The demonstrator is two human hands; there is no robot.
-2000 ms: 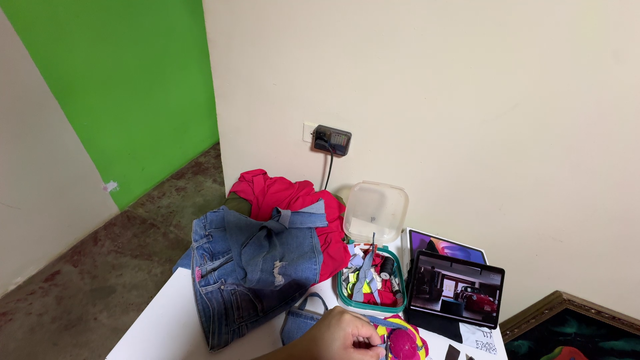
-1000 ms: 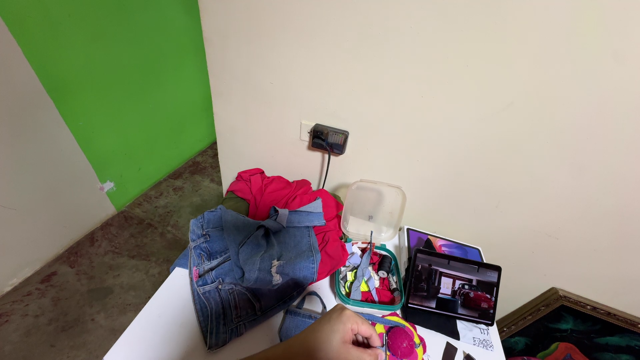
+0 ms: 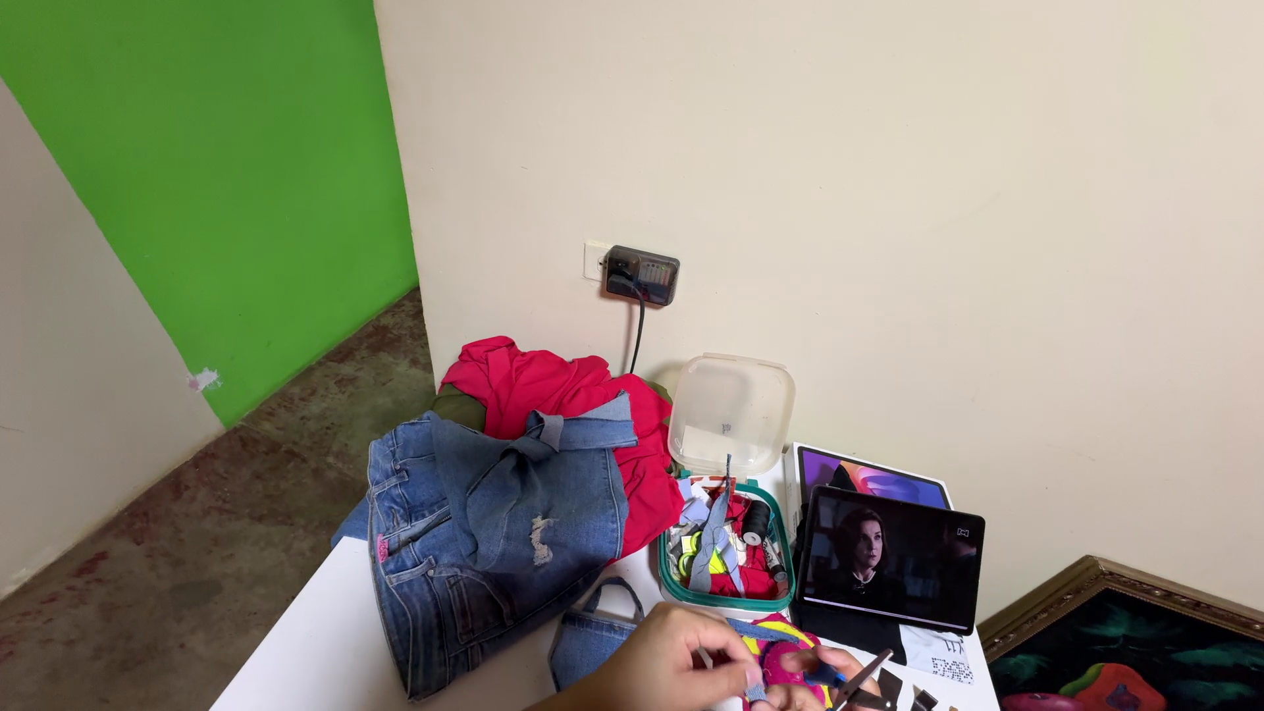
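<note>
My left hand [image 3: 681, 657] reaches in from the bottom edge and pinches a narrow denim strip [image 3: 756, 688] between thumb and finger. Beside it, on the right, my right hand [image 3: 839, 671] holds scissors [image 3: 867, 677] with their blades pointing up; the bottom edge cuts off part of that hand. Beneath the hands lies a round magenta and yellow piece [image 3: 780, 652]. A small denim piece with a loop [image 3: 583, 642] rests left of my left hand. Blue jeans [image 3: 494, 553] lie over red cloth [image 3: 533, 385]. Fabric scraps and black thread [image 3: 756, 521] fill a green-rimmed container [image 3: 726, 598].
A clear lid [image 3: 731, 410] leans by the wall behind the container. A tablet [image 3: 889, 558] plays a video in front of a box [image 3: 879, 472]. A plugged-in adapter [image 3: 642, 275] has a cable hanging down. A framed picture [image 3: 1136, 642] stands at the lower right.
My right hand and the scissors have come into view at the lower right. My left hand stays near the magenta and yellow piece. The tablet's picture is different.
</note>
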